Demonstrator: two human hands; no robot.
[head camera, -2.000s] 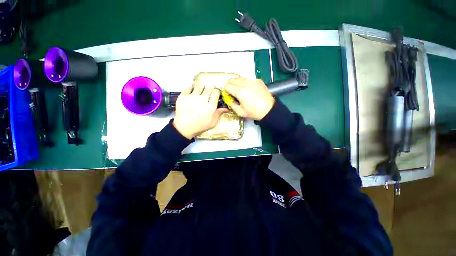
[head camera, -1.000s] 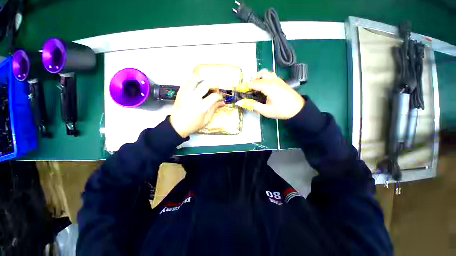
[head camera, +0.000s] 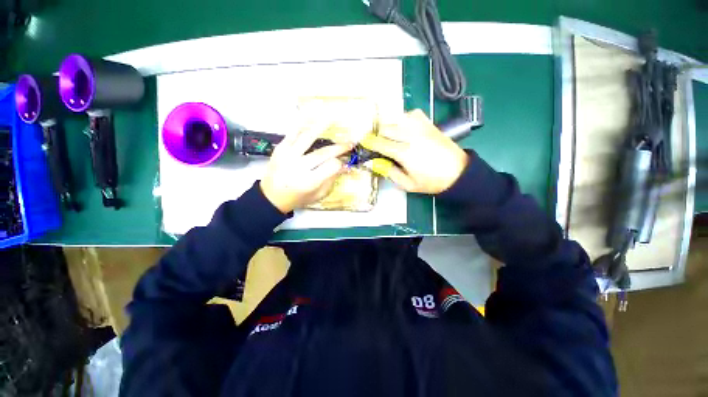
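Observation:
A hair dryer lies on the white work mat (head camera: 256, 209), its purple ring (head camera: 195, 134) at the left and its black handle core (head camera: 256, 143) pointing right over the yellow-tan support pad (head camera: 341, 198). My left hand (head camera: 305, 167) grips the handle core. My right hand (head camera: 423, 153), with yellow on its fingertips, pinches dark parts at the core's right end. Tiny blue lead wires (head camera: 354, 160) show between the fingertips. A grey handle sleeve (head camera: 459, 126) sticks out right of my right hand, partly hidden by it.
A dark power cord (head camera: 442, 58) lies behind the sleeve. Two waiting dryers (head camera: 116, 84) (head camera: 29, 98) and a blue parts bin (head camera: 35, 186) are at left. A light-framed tray (head camera: 565, 155) at right holds grey sleeves (head camera: 638, 186) and dark cords (head camera: 656, 101).
The dryer has shifted left on the mat since the first frame. My right hand has moved right, then slightly back left in the last second. Blue wires have come into view.

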